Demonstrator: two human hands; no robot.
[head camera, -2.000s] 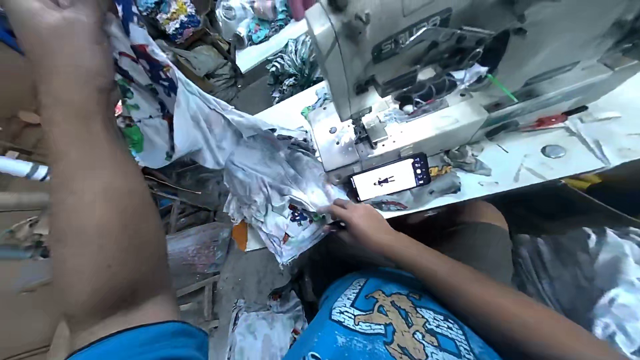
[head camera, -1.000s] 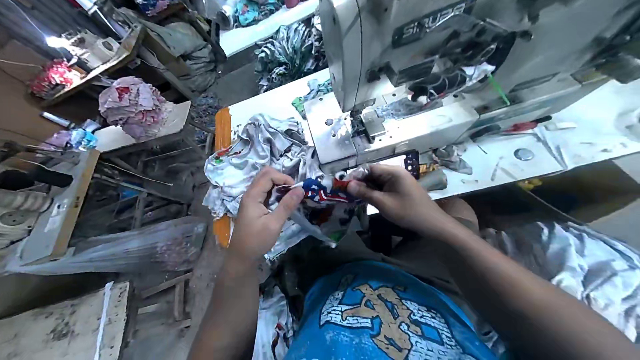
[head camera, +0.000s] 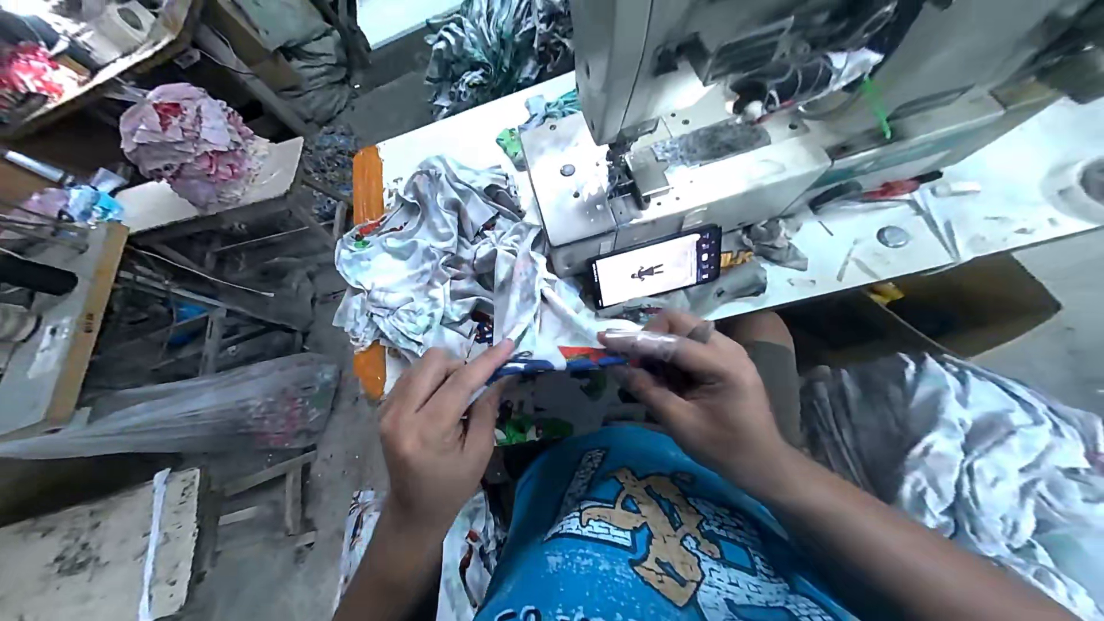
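Note:
White printed fabric (head camera: 440, 259) lies bunched on the table left of the industrial sewing machine (head camera: 595, 172). Its blue and red edge (head camera: 561, 360) is stretched between my two hands, in front of the tabletop. My left hand (head camera: 440, 423) pinches the left end of this edge between thumb and fingers. At the right end my right hand (head camera: 690, 379) grips it, with a dark object partly hidden in the palm. Beyond my right hand, a phone (head camera: 657, 266) with a lit screen leans by the machine's base.
Scissors or a similar tool with a red handle (head camera: 893, 188) lie right of the machine. A heap of light fabric (head camera: 992, 457) is at my right. Pink fabric (head camera: 185, 142) sits on a stand at the left, above a clear plastic bag (head camera: 259, 405). More fabric (head camera: 496, 52) hangs behind the table.
My left hand was raised at the upper left two seconds ago and then came down to the fabric by my right hand. Since one second ago the hands have moved apart, stretching the edge, and the phone is uncovered.

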